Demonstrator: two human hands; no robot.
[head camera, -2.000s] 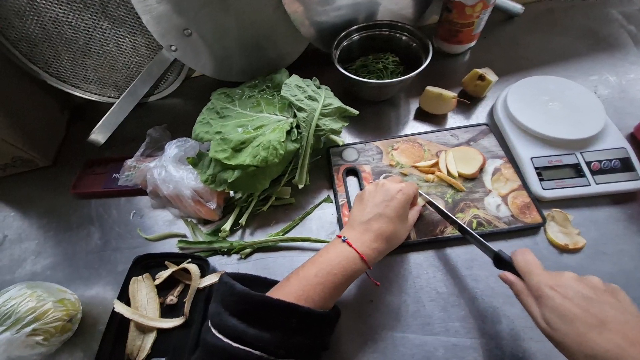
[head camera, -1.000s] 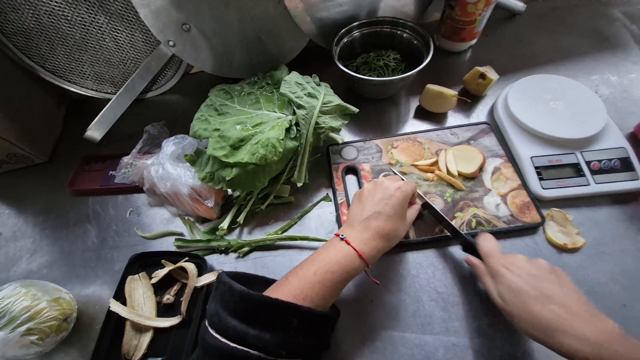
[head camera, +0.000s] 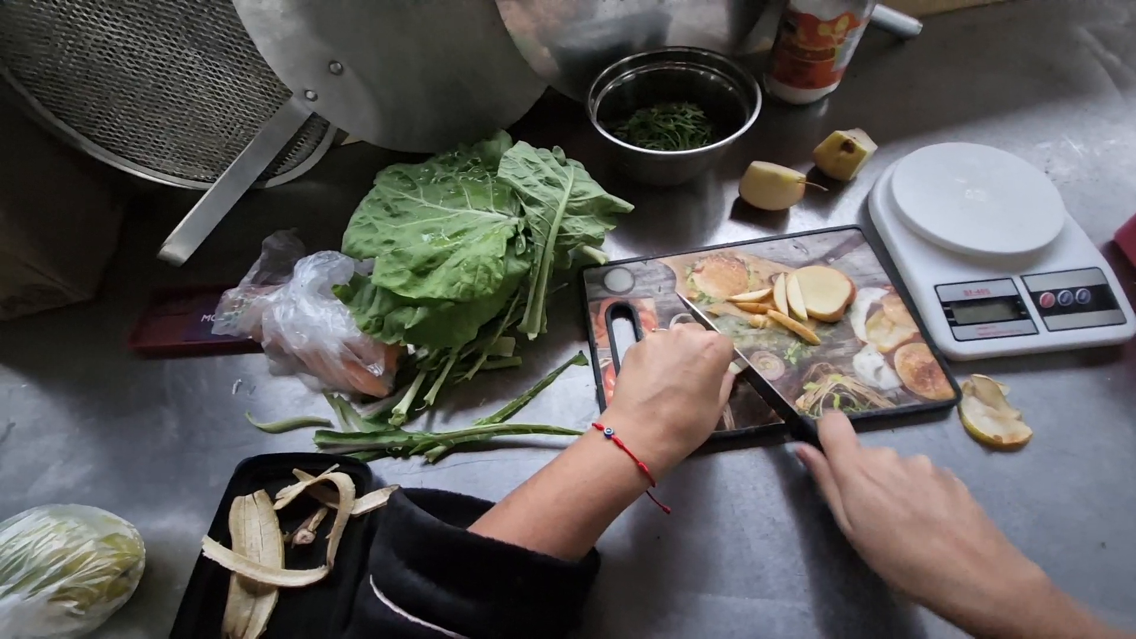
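My right hand (head camera: 896, 506) grips the black handle of a kitchen knife (head camera: 754, 377), whose blade slants up and left over a printed cutting board (head camera: 621, 282). Beside the blade, my left hand (head camera: 670, 382) rests on the board with its fingers curled; a pale bit of fruit shows between the fingers and the blade, and the rest of what they hold is hidden. Several thin fruit slices (head camera: 792, 327) and a larger cut piece (head camera: 824, 293) lie on the board beyond the knife.
A white kitchen scale (head camera: 985, 213) stands right of the board, a fruit end piece (head camera: 994, 413) below it. Behind are cut fruit (head camera: 770, 186) and a steel bowl (head camera: 674, 164) of shredded greens. Leafy greens (head camera: 435, 240), bagged food (head camera: 319, 319) and a black tray (head camera: 200, 568) with banana peels lie left.
My right hand has moved left with the knife, and the blade tip now reaches farther up and left past my left hand. My left hand has stayed in about the same place.
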